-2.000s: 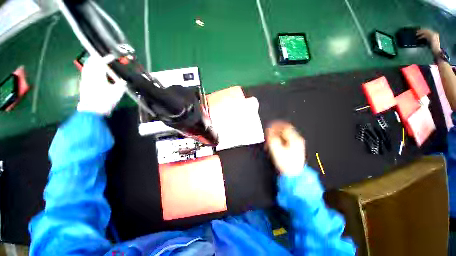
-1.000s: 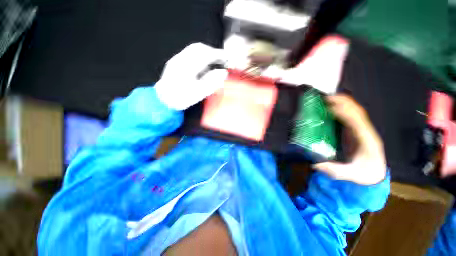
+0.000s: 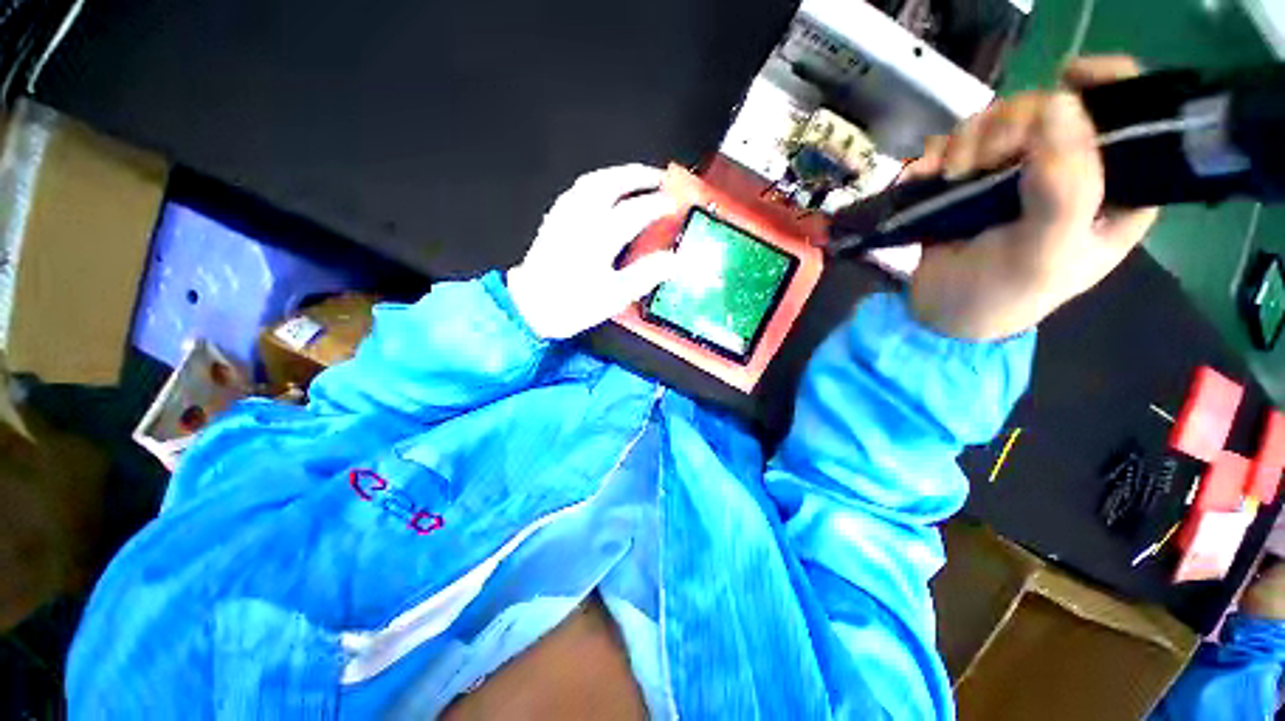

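Observation:
A green circuit board in a thin black housing (image 3: pixel 722 283) lies on a red-orange foam pad (image 3: pixel 740 375) on the black mat. My left hand (image 3: pixel 599 247), in a white glove, rests on the left side of the pad with its fingers on the housing's left edge. My right hand (image 3: pixel 1036 197), bare, grips a black electric screwdriver (image 3: pixel 972 206). Its tip points left, close to the pad's upper right edge. The screw feeder (image 3: pixel 832 141) stands just behind the pad, partly behind the tool and my right hand.
Red pads (image 3: pixel 1208 413) and dark tangled parts (image 3: pixel 1127 486) lie to the right, with a yellow stick (image 3: pixel 1005 455) nearer. An open carton (image 3: pixel 1078 648) is below right. A blue-violet bin (image 3: pixel 212 296) and cartons are left. The green belt (image 3: pixel 1177 303) carries another unit. A person's sleeve shows lower right.
The unit has moved from my right hand onto the foam pad. My right hand has let go of it and now holds the screwdriver. My left hand now touches the housing.

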